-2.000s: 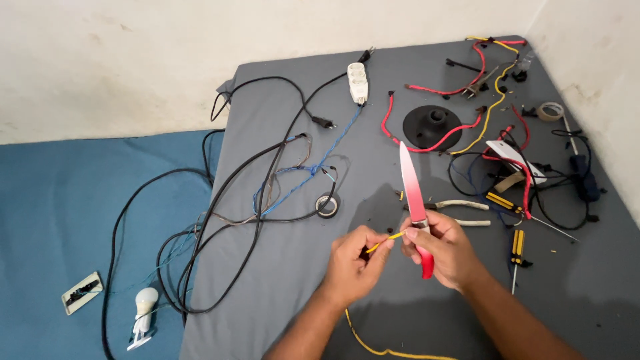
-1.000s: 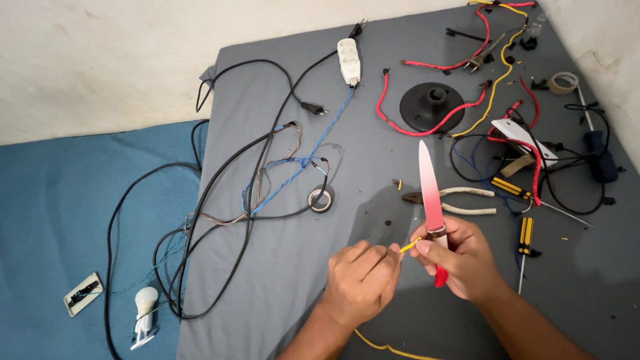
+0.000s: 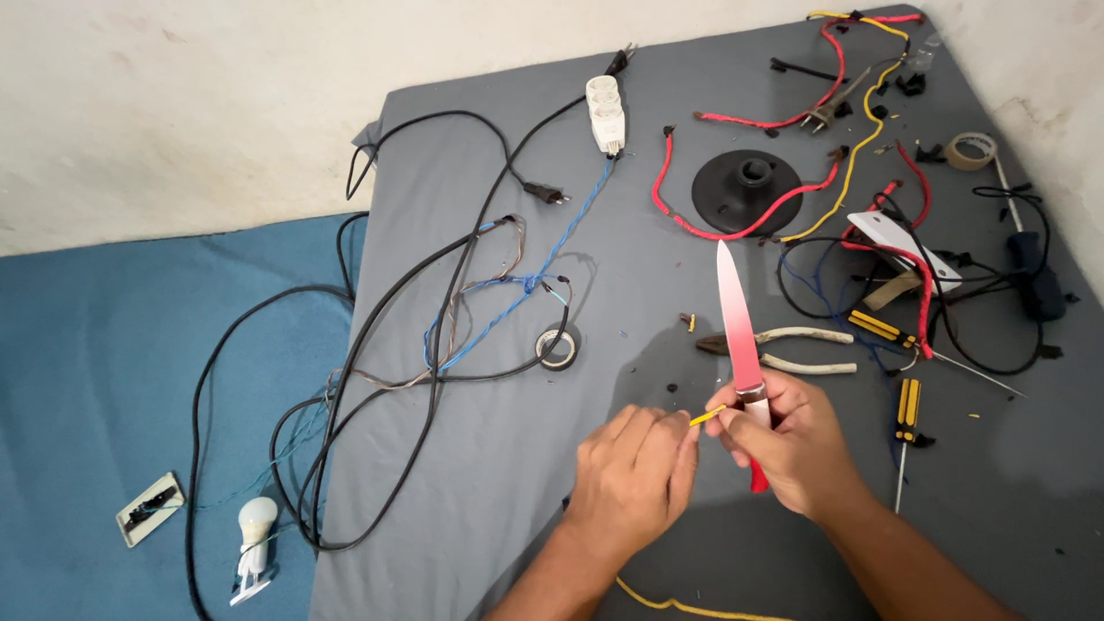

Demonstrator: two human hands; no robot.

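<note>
My left hand (image 3: 634, 474) is closed around a yellow wire (image 3: 707, 416), whose short end spans to the fingertips of my right hand (image 3: 785, 440). That hand also grips the handle of a kitchen knife (image 3: 737, 323), its pink and white blade pointing up and away. More yellow wire lies on the grey cloth below my left wrist. Just beyond the knife rest pliers with whitish handles (image 3: 806, 335), partly behind the blade. Two screwdrivers with yellow and black handles, one (image 3: 881, 328) beside a red wire and another (image 3: 907, 410) nearer me, lie to the right.
A black round lamp holder (image 3: 716, 194), red wires and a tape roll (image 3: 970, 151) lie at the back right. A white socket strip (image 3: 605, 116), black cables and black tape (image 3: 556, 349) are on the left. A bulb (image 3: 257, 526) sits on blue cloth beyond the edge.
My left hand has turned so its back faces up, still at the yellow wire. The knife stays upright in my right hand. The view has shifted slightly.
</note>
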